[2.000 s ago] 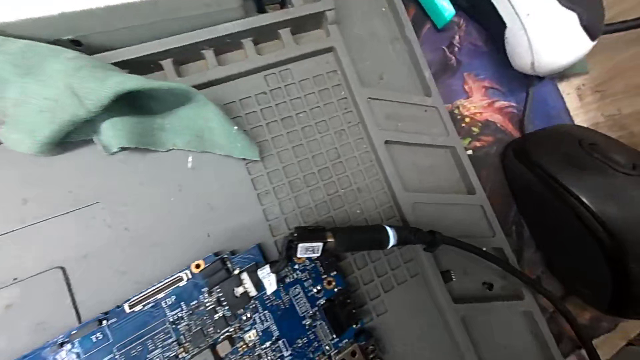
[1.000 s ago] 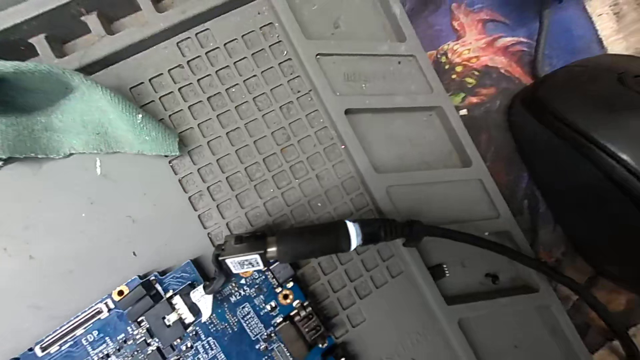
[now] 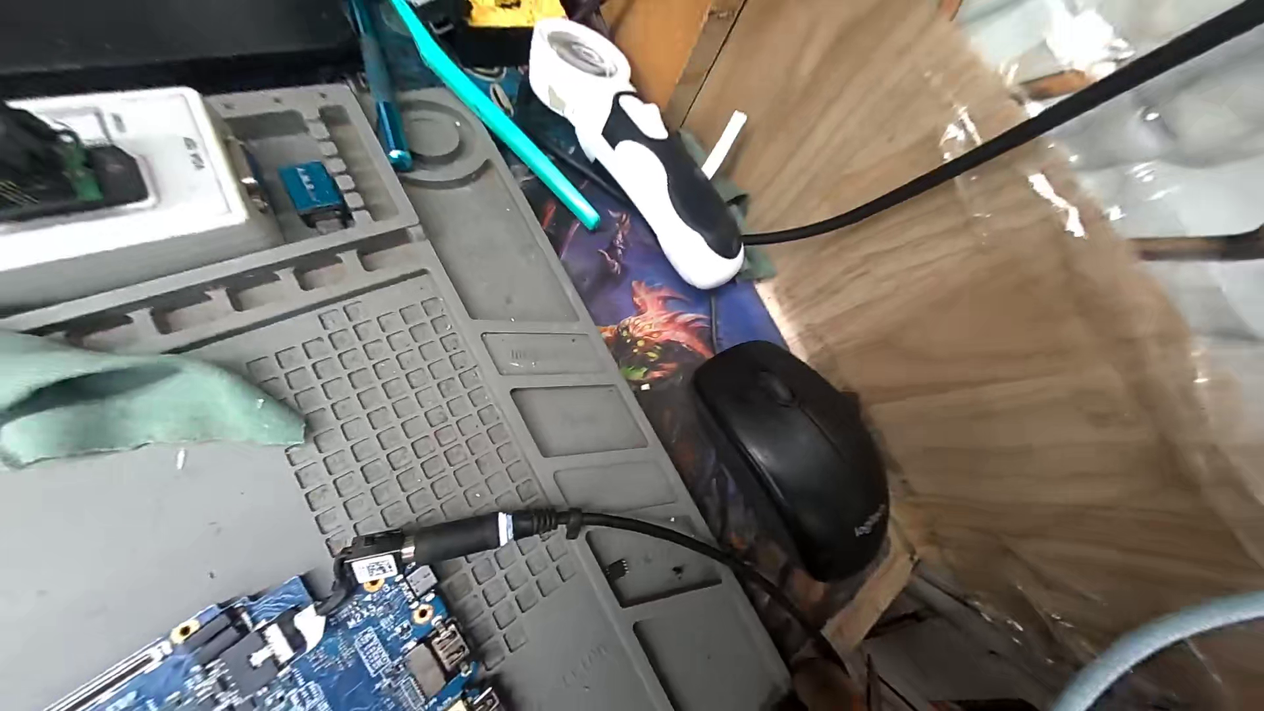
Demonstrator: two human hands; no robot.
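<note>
Neither my left hand nor my right hand is in view. A blue laptop motherboard (image 3: 336,657) lies at the lower left on a grey silicone repair mat (image 3: 523,395), cut off by the bottom edge. A black barrel power plug (image 3: 454,536) sits in a small DC jack (image 3: 375,556) at the board's upper edge, and its black cable runs right across the mat. A green cloth (image 3: 148,405) lies bunched at the left.
A black Logitech mouse (image 3: 795,459) rests on a patterned pad right of the mat. Above it lie a white and black handheld device (image 3: 642,148) and a teal stick (image 3: 504,118). A white device (image 3: 128,178) stands at the upper left, beside a small blue component (image 3: 314,193).
The view has swung up and right, bringing in the white device and wooden surface. The board, plug and cloth show no plain move on the mat.
</note>
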